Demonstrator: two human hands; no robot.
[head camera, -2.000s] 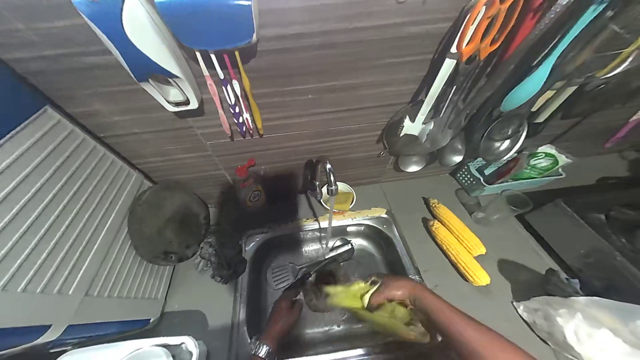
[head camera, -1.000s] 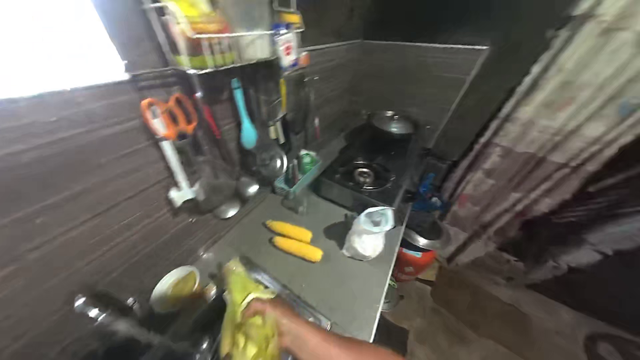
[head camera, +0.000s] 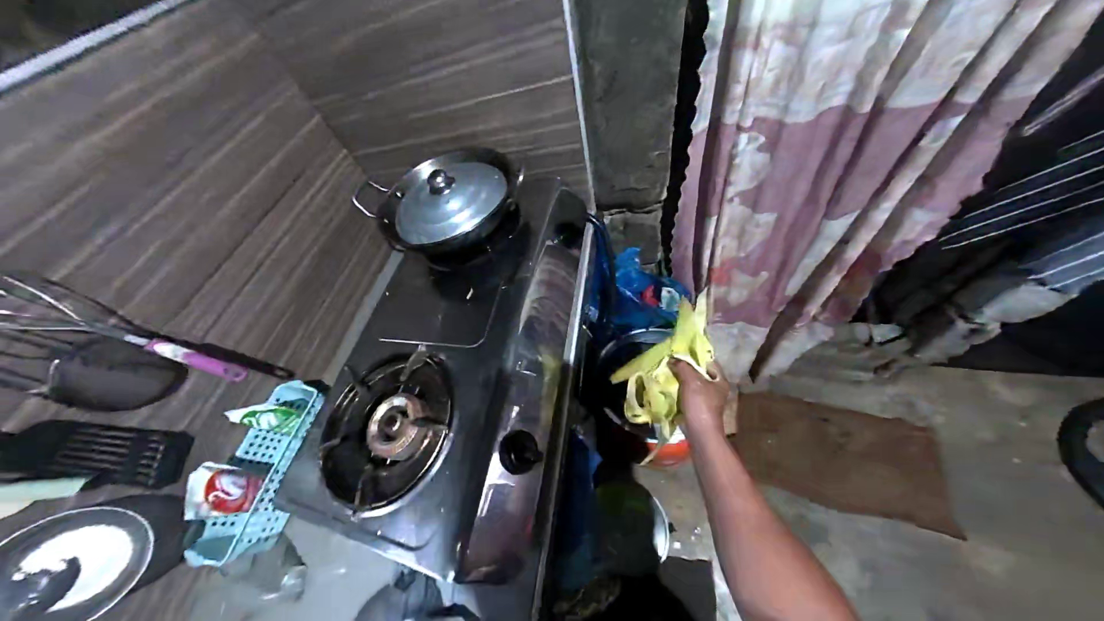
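Note:
My right hand (head camera: 700, 398) is closed around a bunch of yellow-green corn husks (head camera: 668, 375). It holds them over a dark round container (head camera: 636, 341) on the floor beside the stove, and the husks partly cover that container's opening. Red shows on the container's lower side. My left hand is out of the frame.
On the left stands a gas stove (head camera: 483, 362) with a lidded metal pan (head camera: 450, 203) on its far burner. A light-blue plastic basket (head camera: 280, 448) holds packets. A blue plastic bag (head camera: 638, 289), a patterned curtain (head camera: 802, 172) and a brown floor mat (head camera: 845, 457) lie around my hand.
The view has swung far right, from sink to stove and floor. My right hand has carried the husks from the sink to above the container. My left hand, at the sink earlier, has left the view.

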